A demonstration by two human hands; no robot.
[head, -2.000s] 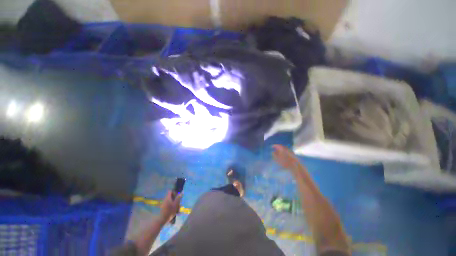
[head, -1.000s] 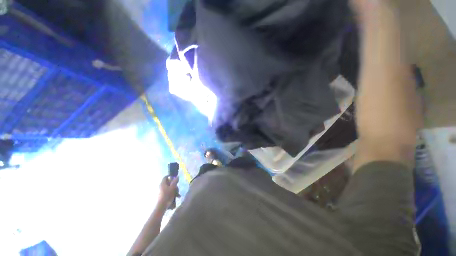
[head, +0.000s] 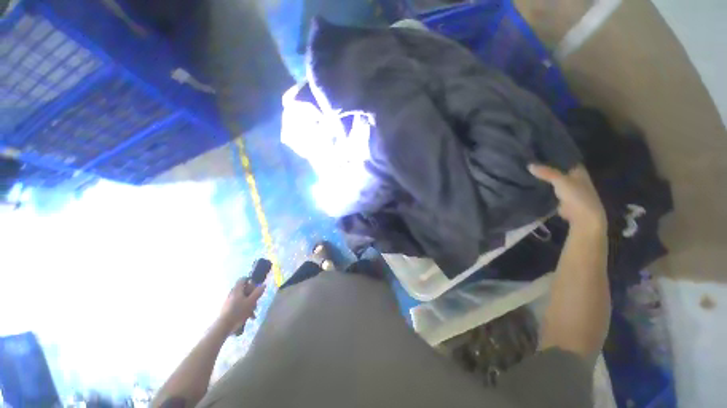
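A large heap of dark garments (head: 446,143) lies in front of me, over a white bin (head: 426,275). Bright white glare (head: 339,155) covers its left side. My right hand (head: 570,191) is on the right side of the heap, thumb and fingers at the dark cloth; it seems to grip a fold. My left hand (head: 243,303) is low at the left, away from the heap, closed around a small black handheld device (head: 260,271).
Blue slatted crates (head: 104,96) stand at the upper left, and another blue crate (head: 510,40) is behind the heap. A second white bin (head: 478,311) holds dark items. Black cloth (head: 626,191) lies at the right. A yellow line (head: 253,191) crosses the blue floor.
The view has turned, and the bins and heap now lie to the right. My right hand has come from empty air to the garments. My left hand still holds the device.
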